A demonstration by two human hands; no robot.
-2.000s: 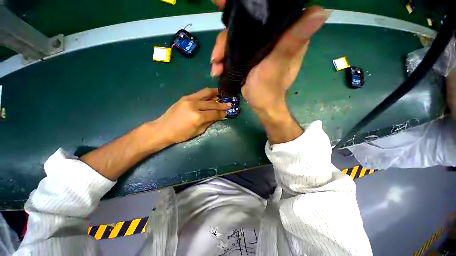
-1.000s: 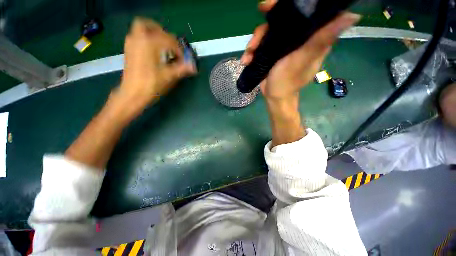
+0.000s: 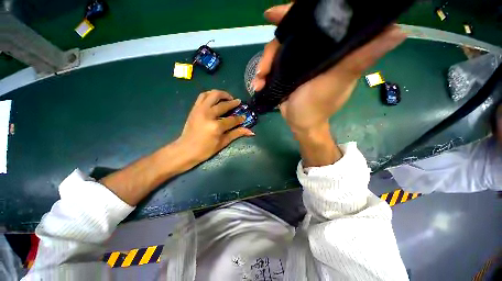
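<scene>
My right hand (image 3: 319, 99) is shut around the thick black electric screwdriver (image 3: 300, 60), its tip pointing down and left. The tip is at the right edge of a small dark device housing (image 3: 246, 115) with a blue board. My left hand (image 3: 212, 123) holds this housing on the green surface between thumb and fingers. The round speckled screw dish (image 3: 253, 70) shows partly behind my right fingers and the screwdriver. The battery of the held housing cannot be seen. Whether the bit sits on a screw cannot be told.
A housing (image 3: 207, 58) with a yellow-white battery (image 3: 183, 71) lies behind my left hand. Another housing (image 3: 391, 94) and battery (image 3: 374, 79) lie at right. The black cord (image 3: 435, 129), a clear bag (image 3: 468, 79) and another person's sleeve (image 3: 451, 167) are at right. A metal rail (image 3: 137, 53) bounds the surface.
Since one second ago, my left hand has moved from near the rail down to a housing on the surface. The screwdriver tip has left the dish and moved down and left to that housing.
</scene>
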